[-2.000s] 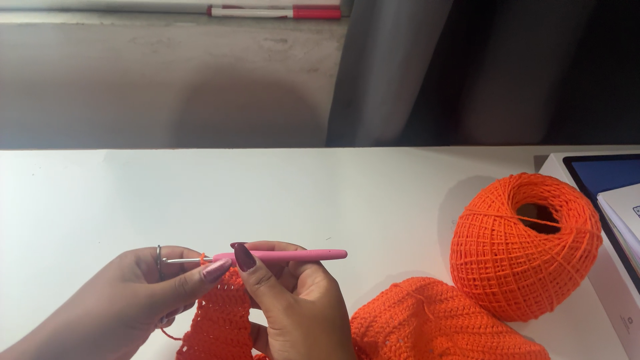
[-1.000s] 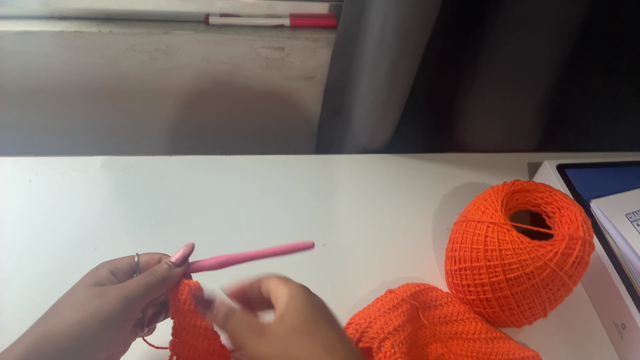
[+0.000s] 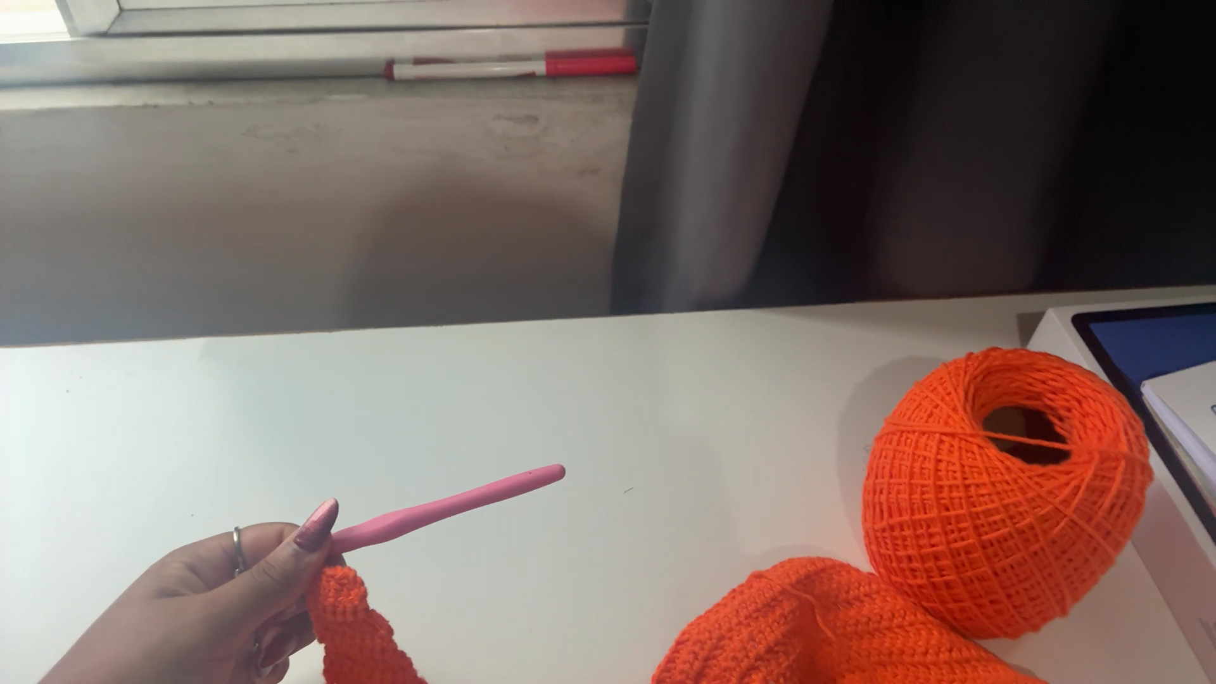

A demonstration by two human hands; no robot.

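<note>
At the lower left, my left hand [image 3: 223, 603] pinches a crochet hook with a pink handle [image 3: 446, 508] between thumb and fingers. The handle points right and slightly up; the hook's tip is hidden by the hand. A narrow orange crocheted strip [image 3: 359, 632] hangs from the same fingers and runs out of the bottom edge. My right hand is out of the picture. A ball of orange yarn [image 3: 1007, 532] sits at the right, with one strand crossing its hollow core. Against it, at the bottom edge, lies a wider piece of ribbed orange crochet [image 3: 807, 627].
The white table [image 3: 570, 408] meets a wall at the back. A white box [image 3: 1064, 332] with a dark-edged blue picture and a white book or pad [image 3: 1187, 408] lie at the far right. A red and white marker [image 3: 513, 66] rests on the window ledge; a dark curtain [image 3: 741, 152] hangs beside it.
My right hand, on the pink handle two seconds ago, let go of it, moved down beside the strip and has left the view. My left hand keeps hold of the hook and strip.
</note>
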